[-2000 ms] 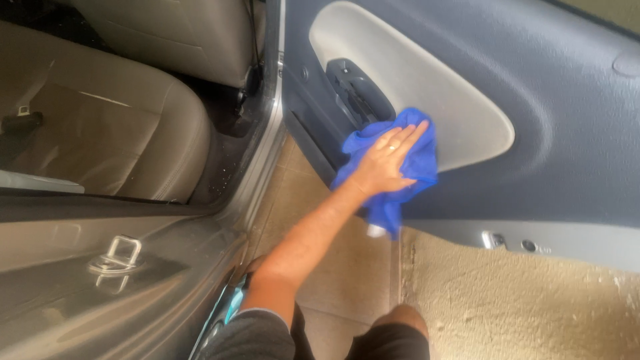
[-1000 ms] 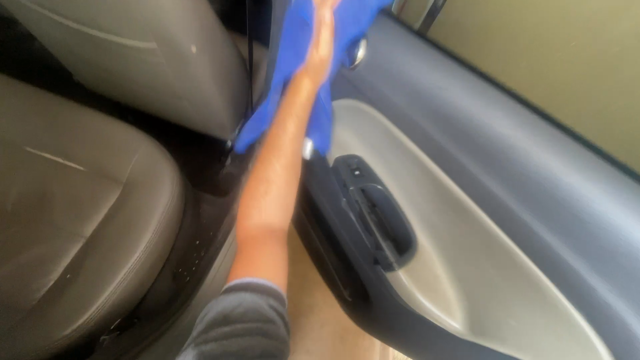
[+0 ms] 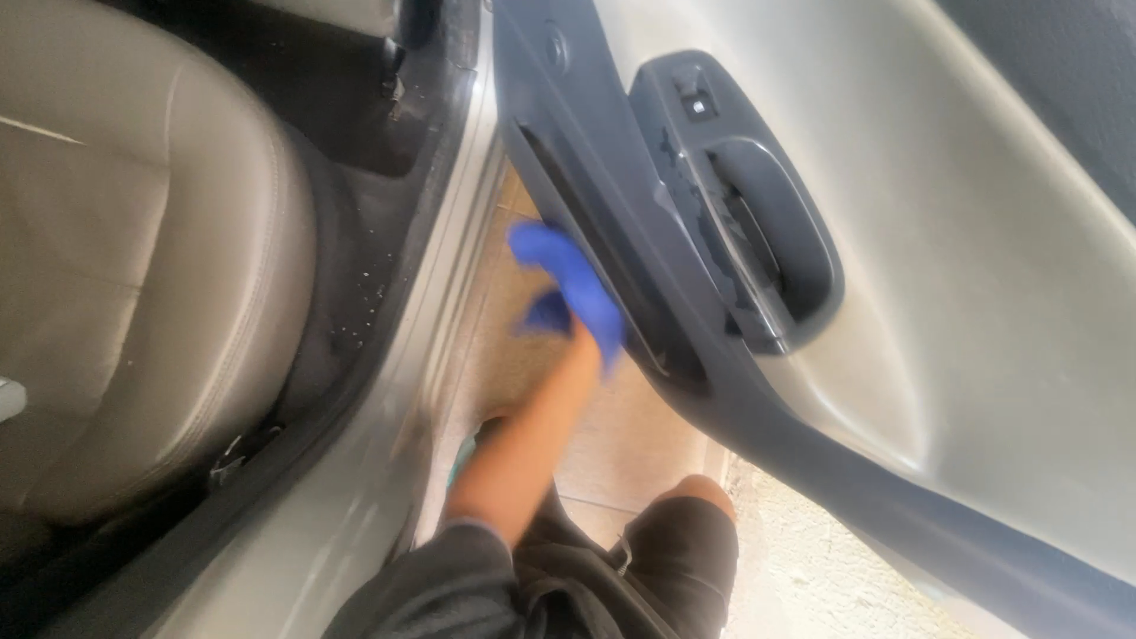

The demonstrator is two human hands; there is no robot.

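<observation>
My left hand (image 3: 586,324) is blurred and mostly covered by a blue cloth (image 3: 559,257) that it holds. Both are at the lower edge of the open car door's inner panel (image 3: 648,240), beside the dark door pocket (image 3: 577,204). Whether the cloth touches the panel cannot be told. To the right of the hand is the door's pull handle (image 3: 754,213), with a window switch (image 3: 698,105) above it in the same dark trim. My right hand is out of view.
A tan leather car seat (image 3: 106,248) fills the left side. The metallic door sill (image 3: 435,257) runs between it and the door. Tiled floor (image 3: 621,444) shows in the gap, with my knee (image 3: 701,493) below the door's edge. Pale rough ground (image 3: 799,550) lies at the lower right.
My left hand, with the blue cloth, was at the far upper end of the door a second ago and is now low beside the door pocket. The view has shifted.
</observation>
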